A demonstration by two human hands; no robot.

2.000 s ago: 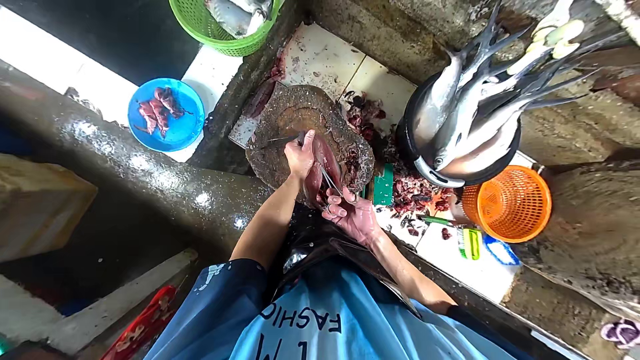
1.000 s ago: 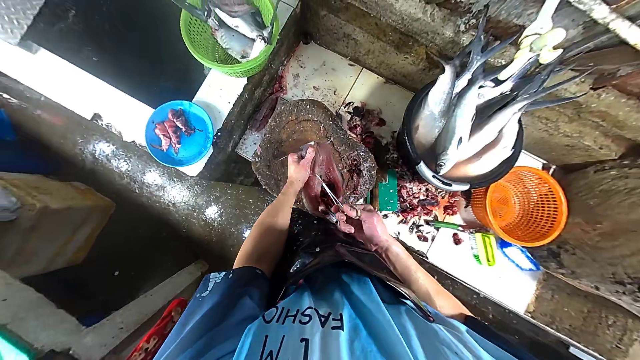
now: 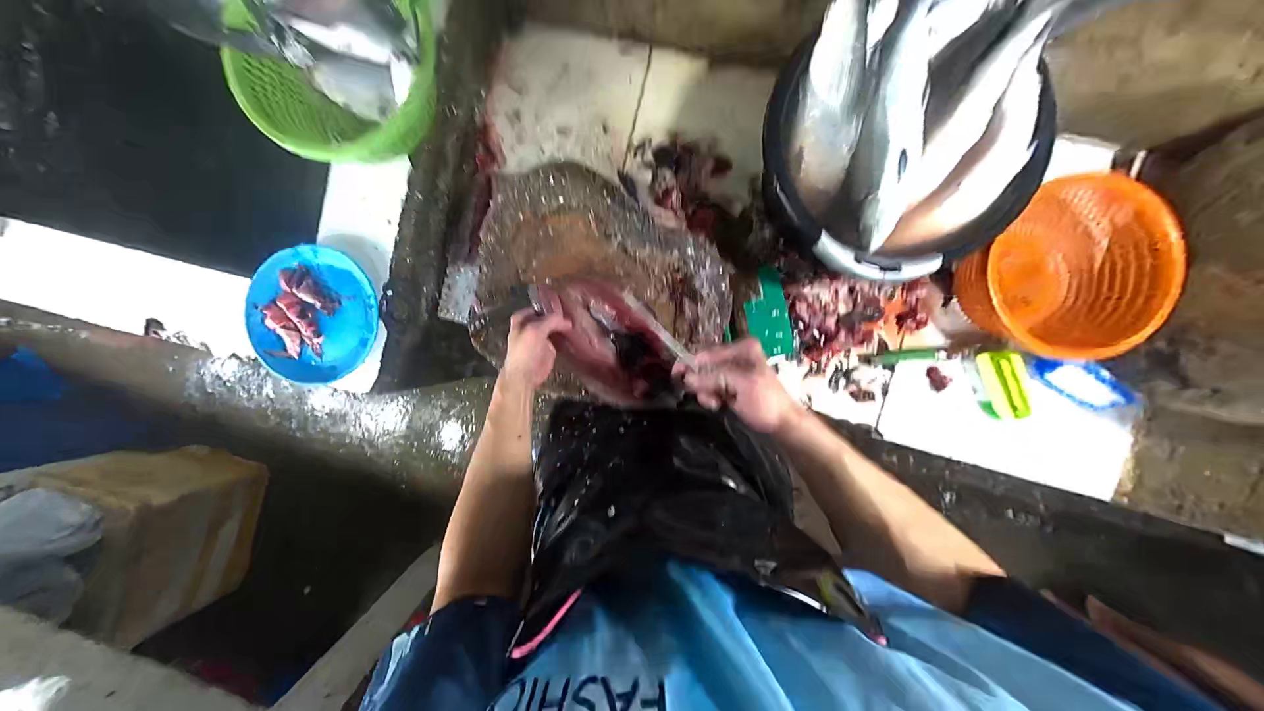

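A fish cut open along its belly (image 3: pixel 597 346) lies on a round wooden chopping block (image 3: pixel 563 232), its dark and red insides showing. My left hand (image 3: pixel 534 344) grips the fish at its left end. In my right hand (image 3: pixel 736 380) is a knife (image 3: pixel 647 331), whose blade reaches up and left over the opened flesh. Blur hides the exact place of its tip.
Whole fish fill a black bucket (image 3: pixel 775 188) at upper right, beside an orange basket (image 3: pixel 1086 267). A green basket (image 3: pixel 331 148) holds more fish. A blue plate (image 3: pixel 341 365) carries red pieces. Fish offal (image 3: pixel 839 316), a green plastic piece (image 3: pixel 768 314) and a yellow-green brush or sponge (image 3: pixel 1004 385) lie right.
The fish is spread wider than two seconds ago, with more of its inside showing. The knife hand has moved right relative to the fish. The view has come closer.
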